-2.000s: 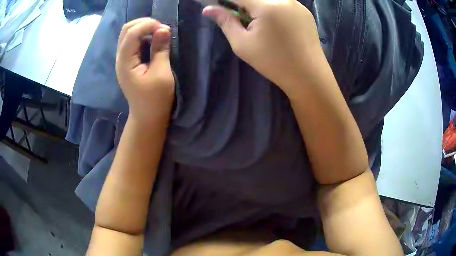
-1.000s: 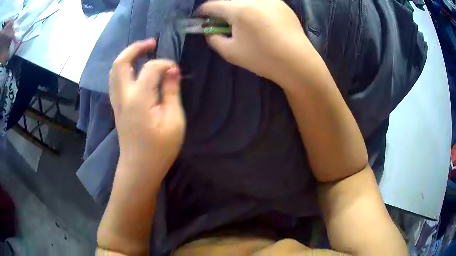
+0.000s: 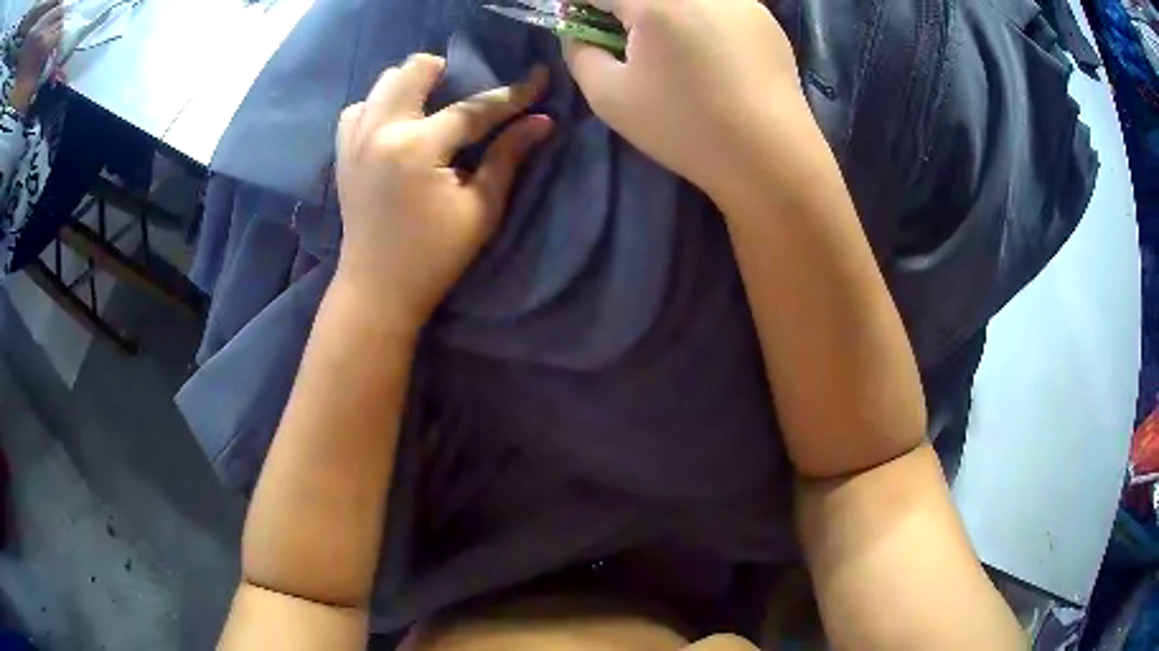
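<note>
The dark grey jacket (image 3: 547, 445) lies in folds over the table and hangs down over my lap. My left hand (image 3: 432, 178) is palm down on it at the upper left, thumb and forefinger a little apart at a fold; no thread shows between them. My right hand (image 3: 686, 76), cut off by the top edge, holds the green-handled thread snips (image 3: 585, 26). Their metal blades point left, just above the cloth and up from my left fingertips. A short dark buttonhole (image 3: 820, 84) shows right of my right hand.
The white table (image 3: 1055, 420) shows along the right and at the upper left. Another person's hand (image 3: 32, 51) and patterned sleeve are at the far upper left. A brown rack (image 3: 95, 280) stands below on grey floor. Colourful scraps lie at the right rim.
My left hand has moved right and up, from raised with curled fingers down to the cloth. My right hand and the snips have shifted slightly up and right. The other person's hand has come into view.
</note>
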